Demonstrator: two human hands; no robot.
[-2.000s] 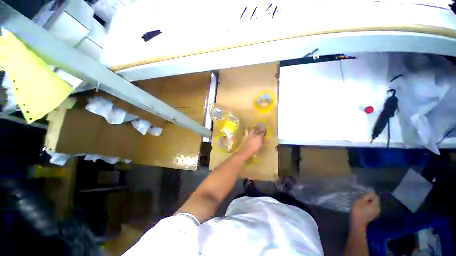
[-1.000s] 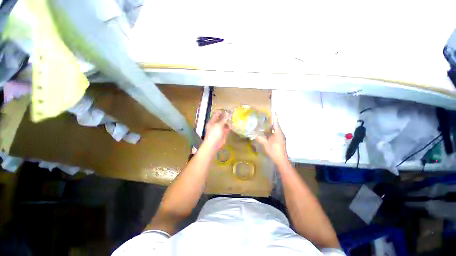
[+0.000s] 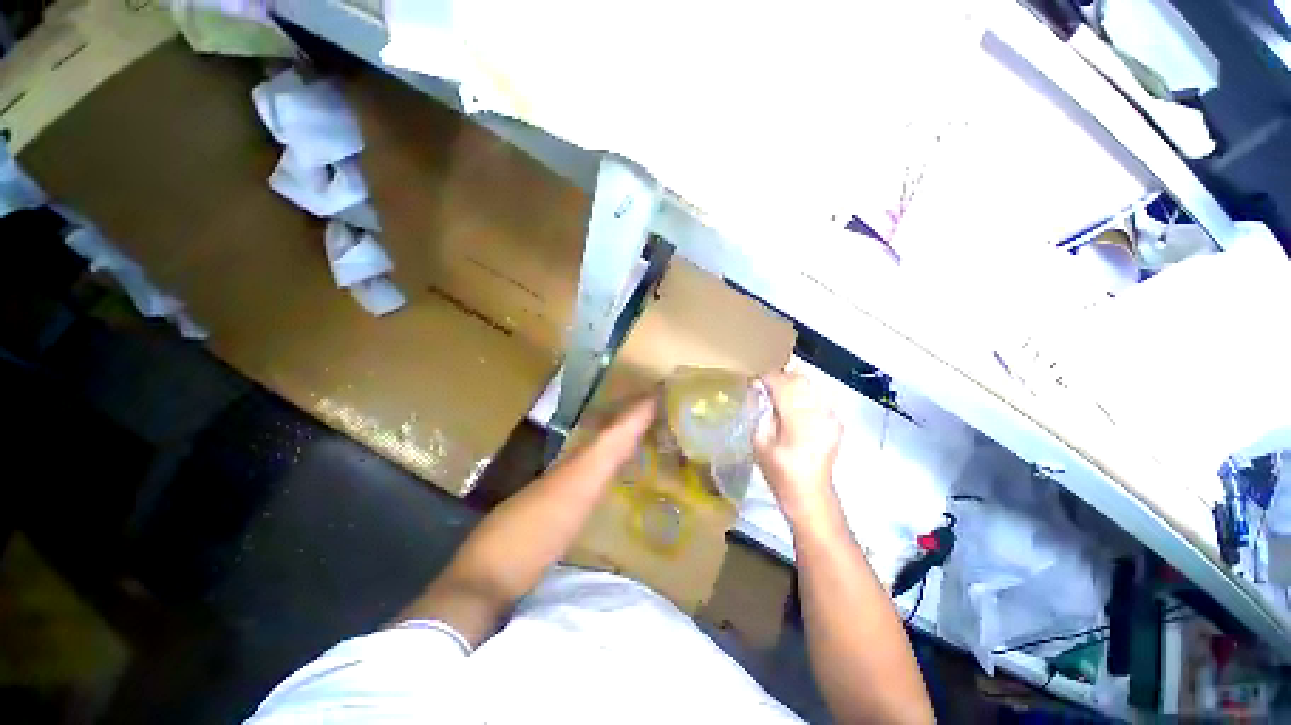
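A clear plastic bag (image 3: 729, 467) with yellow tape inside is held above the cardboard sheet (image 3: 708, 319). My right hand (image 3: 797, 432) grips the bag's right edge. My left hand (image 3: 637, 425) is at the bag's left side, blurred; its fingers are partly hidden and I cannot tell if they grip it. A yellow tape roll (image 3: 660, 524) lies flat on the cardboard below the bag. More yellow rolls beside it are blurred and partly covered by the bag.
A grey post (image 3: 606, 276) stands left of the cardboard. A large brown cardboard surface (image 3: 439, 241) with white paper pieces (image 3: 319, 135) lies to the left. A white shelf (image 3: 878, 184) runs above. A black corded tool (image 3: 923, 557) and crumpled plastic (image 3: 1012, 552) are at the right.
The view has turned, so the bench now slants. Both hands stay at the bag over the cardboard. Two seconds ago the bag lay on the cardboard and my right hand was away at the right.
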